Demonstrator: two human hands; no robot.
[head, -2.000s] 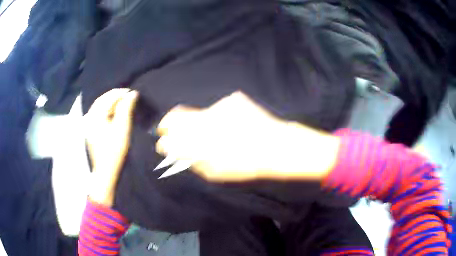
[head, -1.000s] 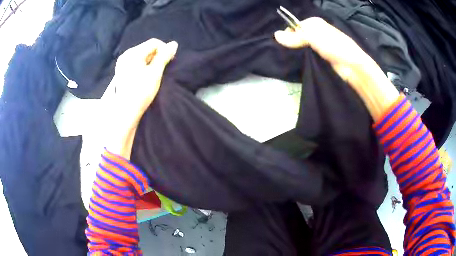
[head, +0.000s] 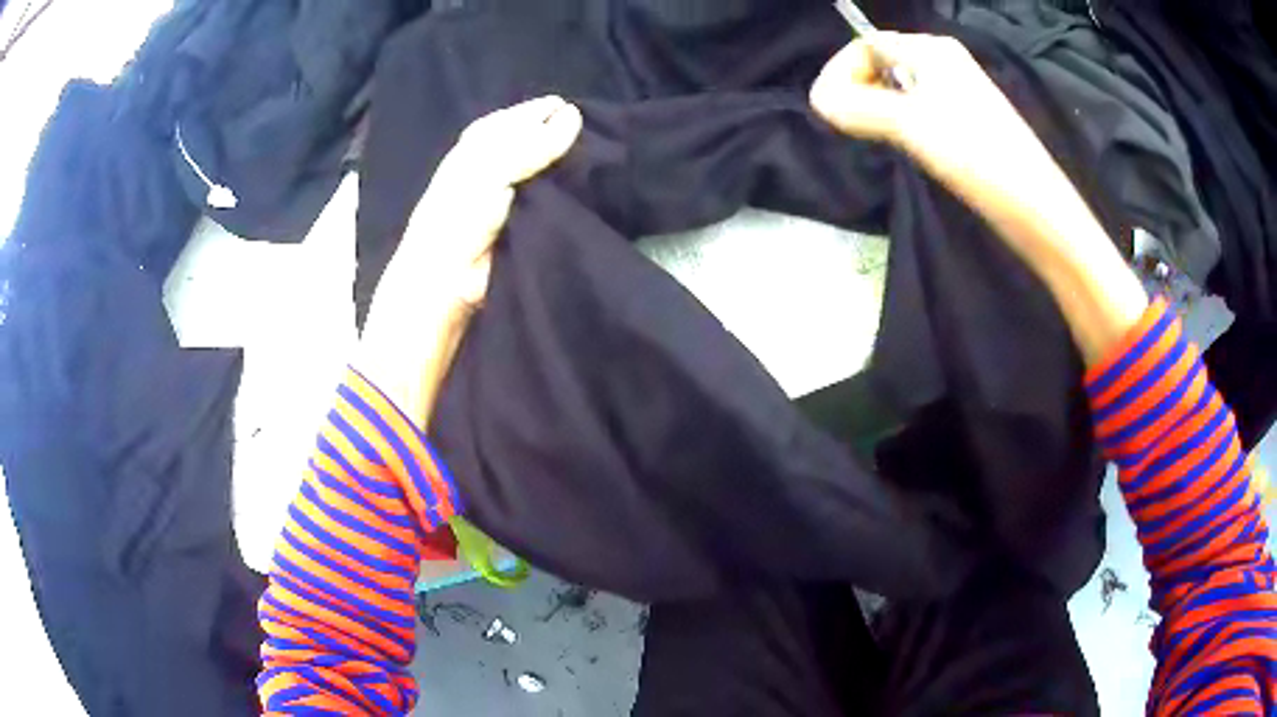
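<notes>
A black garment hangs between my two hands over the table edge and my lap, with an opening in its middle through which the white table top shows. My left hand grips the garment's edge at the left of the opening. My right hand grips the garment's edge at the upper right. It also holds the thread snips, whose blades point up past the fingers; their handle is mostly hidden in the hand.
Dark garments lie heaped at the left, with a white tag string on them. Grey folds lie at the back right. A yellow-green strap shows below my left forearm. Thread scraps litter the grey floor.
From bent over the cloth close together, my hands have moved apart and lifted the garment, showing its opening. In the last second both hands shifted slightly right.
</notes>
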